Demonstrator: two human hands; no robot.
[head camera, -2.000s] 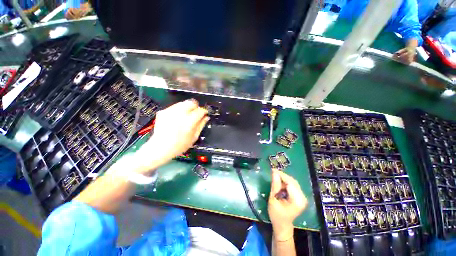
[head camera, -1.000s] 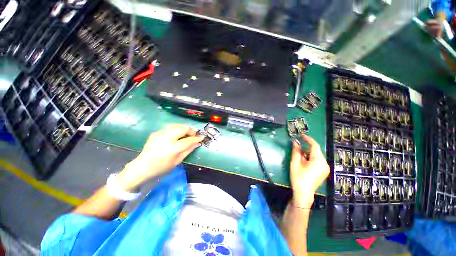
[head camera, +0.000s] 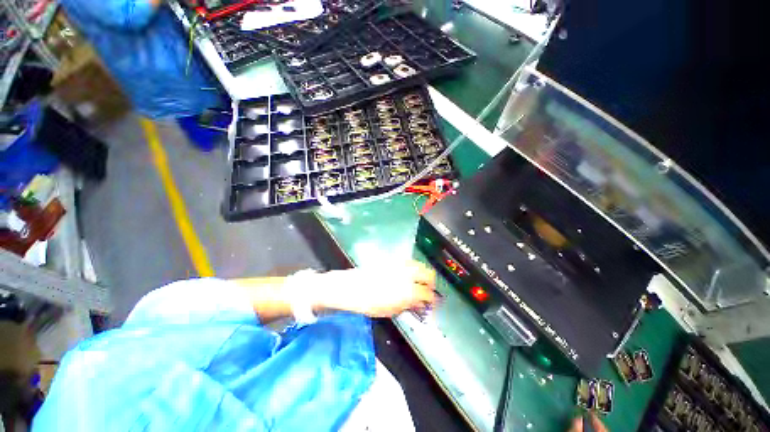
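Observation:
My left hand (head camera: 393, 289) is over the green mat in front of the black jig (head camera: 540, 253). Its fingers are pinched on a small dark housing (head camera: 433, 301), mostly hidden by the fingers. My right hand (head camera: 588, 423) shows only as fingertips at the bottom edge; the rest is cut off. It is just below a pair of small housings (head camera: 595, 395) lying on the mat. Another pair of housings (head camera: 634, 366) lies beside the jig's right end. The jig has a lit red display on its front and a recess in its top.
A black tray (head camera: 253, 199) of housings is at the upper left, with another tray (head camera: 447, 57) overlapping behind it. Red-handled pliers (head camera: 435, 194) lie by the jig. Another filled tray (head camera: 667, 371) is at the lower right. A clear guard (head camera: 625, 177) stands behind the jig. A person in blue (head camera: 143, 51) is at the top left.
The view has turned left, bringing the floor and left trays into view. My left hand has left the jig top and come to the mat in front. My right hand is now nearly out of the picture.

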